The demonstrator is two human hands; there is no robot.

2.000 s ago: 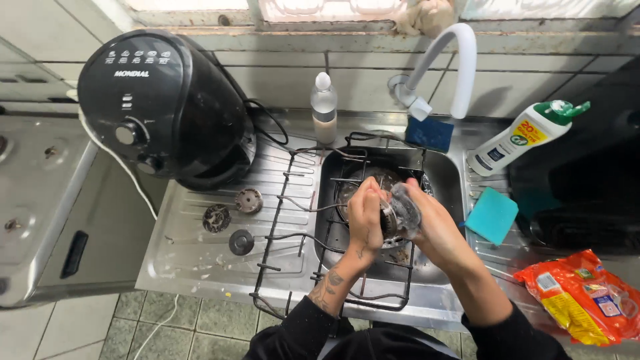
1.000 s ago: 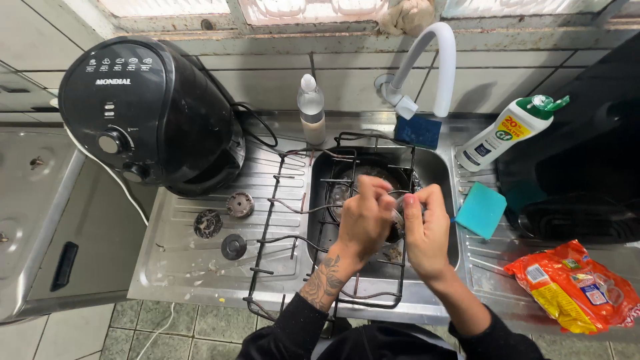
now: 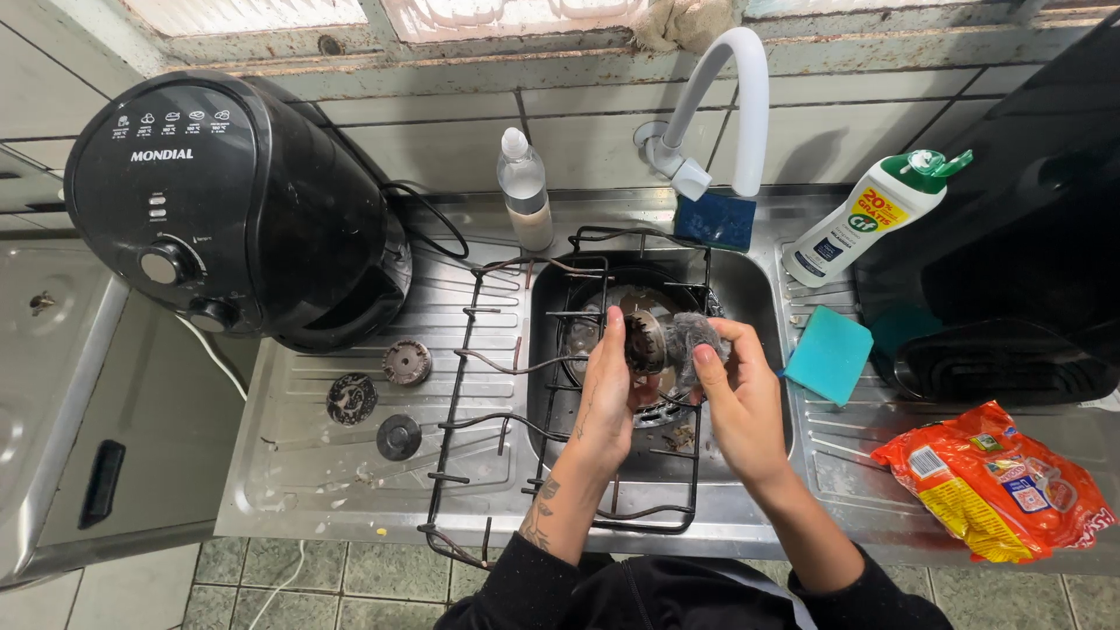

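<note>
Over the sink, my left hand (image 3: 608,394) holds a round toothed metal burner part (image 3: 646,343) on its side. A grey steel wool pad (image 3: 696,350) is in my right hand (image 3: 744,398), against the burner part's right side. Beneath both hands, black wire stove grates (image 3: 451,426) lie across the stainless steel sink (image 3: 774,297). Inside the basin is a round pan or dish with murky liquid, partly hidden. On the left drainboard sit another burner part (image 3: 407,362), a dark stained round piece (image 3: 352,399) and a black burner cap (image 3: 399,437).
A black air fryer (image 3: 201,210) stands at left. Behind the sink are a clear bottle (image 3: 526,192), a white faucet (image 3: 752,114) and a blue sponge (image 3: 715,220). At right are a Cif cleaner bottle (image 3: 862,219), a turquoise sponge (image 3: 829,354) and an orange plastic package (image 3: 997,481).
My hands, close together with fingers curled a second ago, are now more spread, and the burner part and steel wool show plainly between them.
</note>
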